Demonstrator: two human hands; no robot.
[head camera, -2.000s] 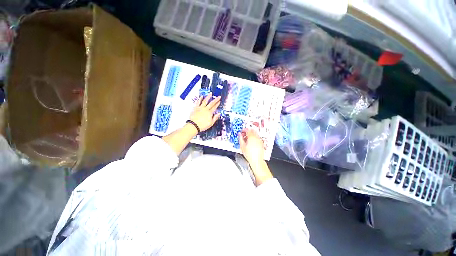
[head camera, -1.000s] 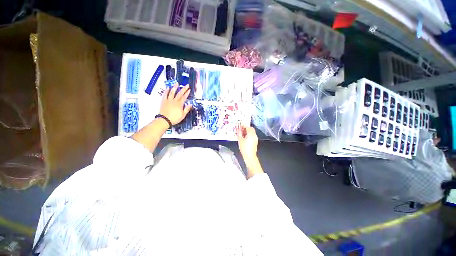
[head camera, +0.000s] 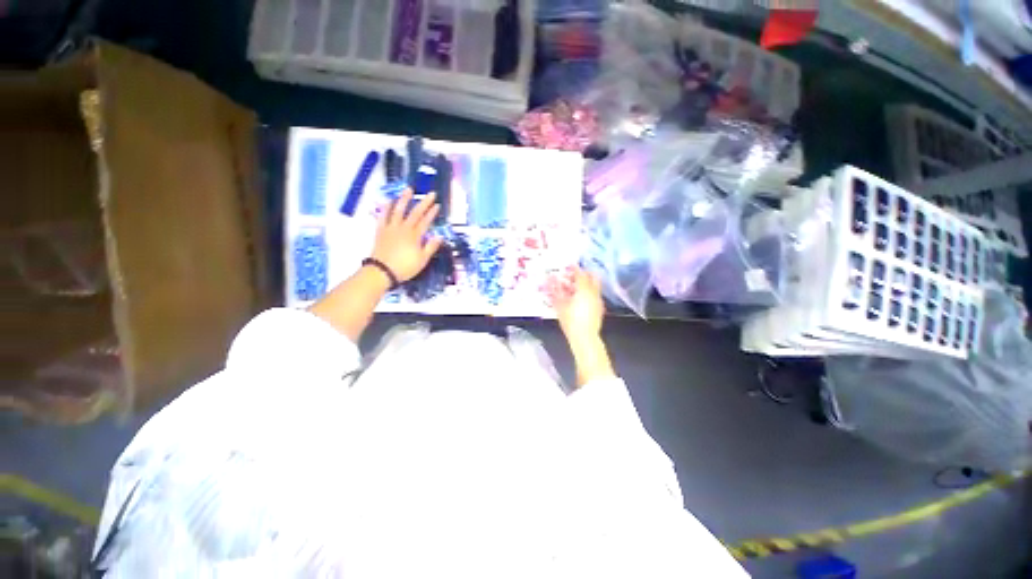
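Note:
A white compartment tray (head camera: 548, 190) lies in front of me on the bench. Light-blue parts (head camera: 310, 267) fill its left pockets, a dark-blue strip (head camera: 361, 183) lies beside them, and dark parts (head camera: 440, 269) lie in the middle. Small pink and red parts (head camera: 527, 251) lie in the lower right pocket. My left hand (head camera: 405, 240) rests with spread fingers on the dark and blue parts in the middle. My right hand (head camera: 579, 301) is at the tray's lower right corner, fingertips at the pink parts; whether it grips any cannot be told.
An open brown carton (head camera: 181, 238) stands at the left. A divided tray (head camera: 340, 48) with purple parts is behind. Clear bags (head camera: 679, 243) and a pink pile (head camera: 558, 124) lie right of the tray. Stacked white rack trays (head camera: 843, 226) stand farther right. A blue crate (head camera: 826, 567) is on the floor.
The view has shifted, so the tray appears farther left than two seconds ago. My right hand has moved from the blue parts to the tray's lower right corner. My left hand stays mid-tray.

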